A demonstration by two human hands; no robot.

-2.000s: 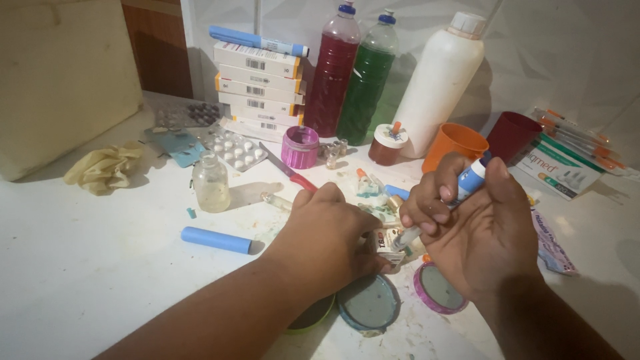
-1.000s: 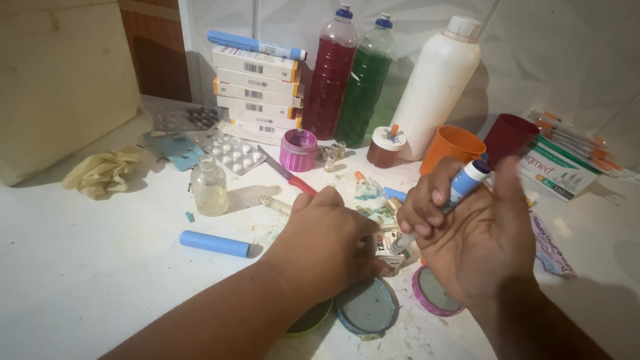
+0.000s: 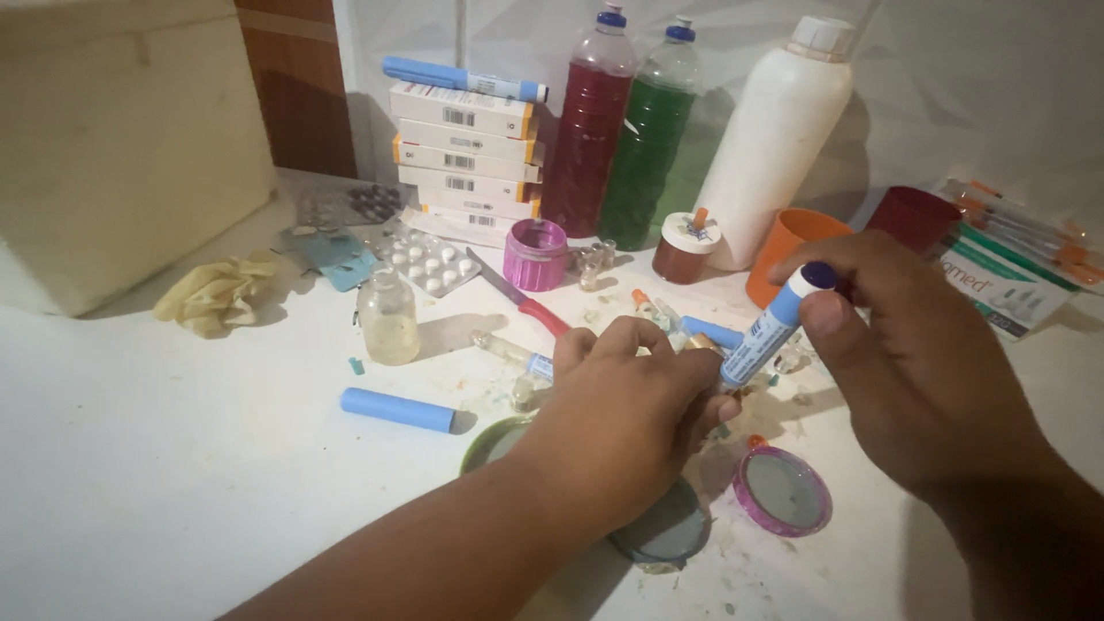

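My left hand has its fingers curled around the lower end of a blue and white injector pen; what else lies inside those fingers is hidden. The pen tilts up to the right, with its dark blue end knob on top. Thumb and fingertips of my right hand are at that knob end. Below the hands lie a grey-faced round lid, a pink-rimmed lid and a green-rimmed lid. A blue pen cap rests to the left.
Behind stand stacked medicine boxes, a red-liquid bottle, a green-liquid bottle, a white bottle and an orange cup. A red-handled knife, a glass vial and a crumpled glove lie nearer.
My right hand has opened out from its wrap around the pen to the knob end. The small labelled item at the pen's lower end, seen before, is out of sight.
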